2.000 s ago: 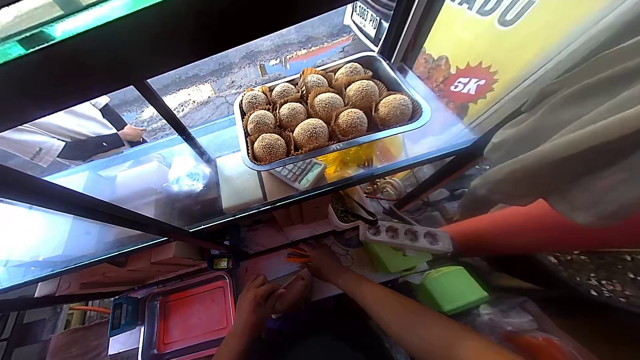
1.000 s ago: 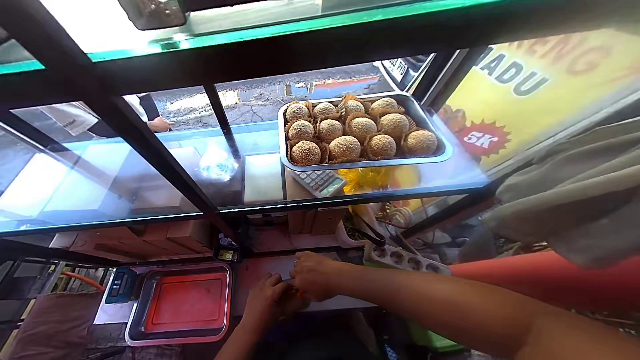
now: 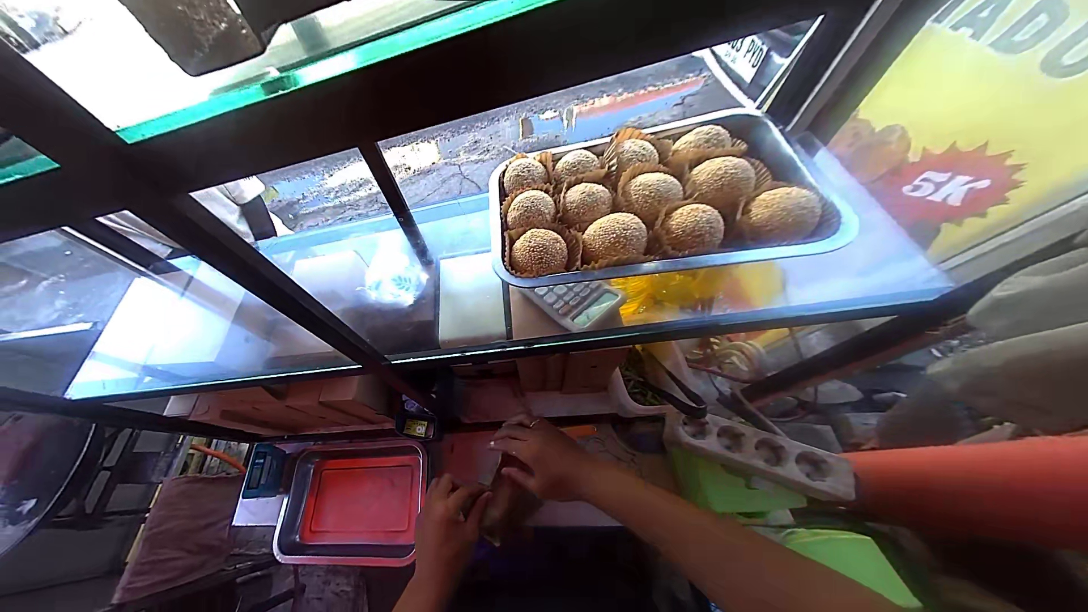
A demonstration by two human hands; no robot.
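Below the glass shelf, my left hand (image 3: 453, 512) and my right hand (image 3: 537, 459) meet at a small brownish item (image 3: 508, 501), too dark and partly covered to name. The fingers of both hands rest on it, the right hand from above and the left from its left side. Just left of my left hand lies a metal tray with a red base (image 3: 361, 501). Above the hands, on the glass shelf, a metal tray (image 3: 829, 242) holds several sesame balls (image 3: 615, 238) in brown paper cups.
A calculator (image 3: 578, 302) shows beneath the sesame ball tray. A power strip (image 3: 759, 455) lies to the right near green containers (image 3: 837, 552). Cardboard boxes (image 3: 314, 399) stand under the shelf. A blue device (image 3: 264, 470) sits left of the red-based tray. Black frame bars (image 3: 255, 276) cross the front.
My right hand has turned from its closed pose a second ago, and its fingers now spread over the brownish item. The orange-handled item seen under it two seconds ago is no longer in its fingers.
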